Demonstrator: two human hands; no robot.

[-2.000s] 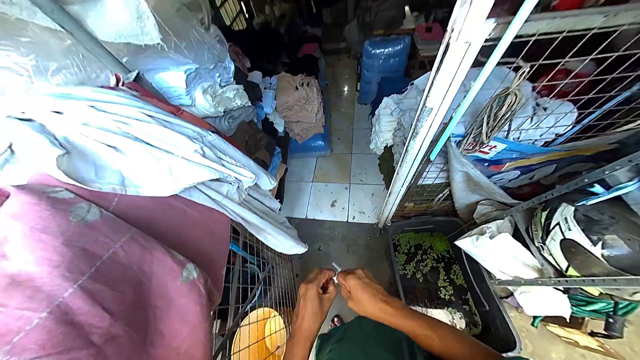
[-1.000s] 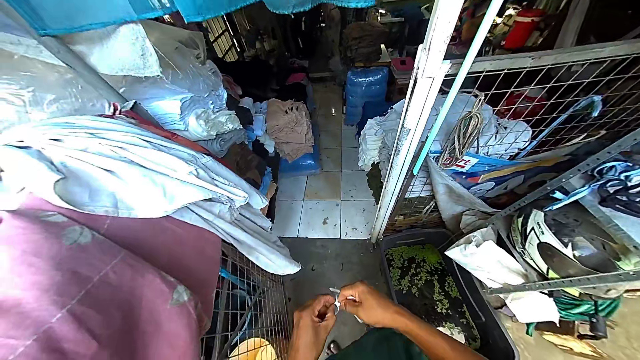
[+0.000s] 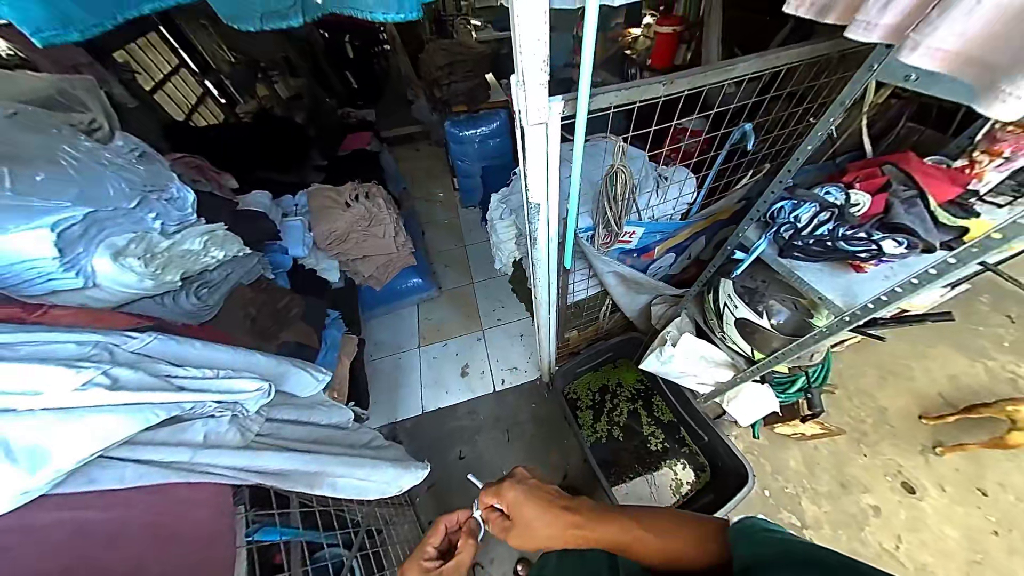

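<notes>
Low in the middle of the head view, my left hand (image 3: 445, 541) pinches a thin white cord or strip (image 3: 478, 518) that forms a small loop. Right beside it, my right hand (image 3: 524, 508) grips the same white piece between thumb and fingers, and a short stiff-looking white end sticks out above that hand. What exactly the white piece is, I cannot tell. Both hands are close together over the dark grey floor (image 3: 480, 440). Part of the piece is hidden by my fingers.
Draped pale cloth (image 3: 200, 432) and stacked folded fabrics (image 3: 360, 228) lie left. Right of my hands stands a black tub (image 3: 740, 480) with floating plants, near a white post (image 3: 538, 200), a wire-mesh partition (image 3: 720, 88) and a metal rack (image 3: 800, 344) holding a helmet (image 3: 748, 316). An animal's legs (image 3: 980, 416) show far right.
The view has swung to the right, bringing more of the rack and the animal's legs into sight. Both hands still hold the white piece close together.
</notes>
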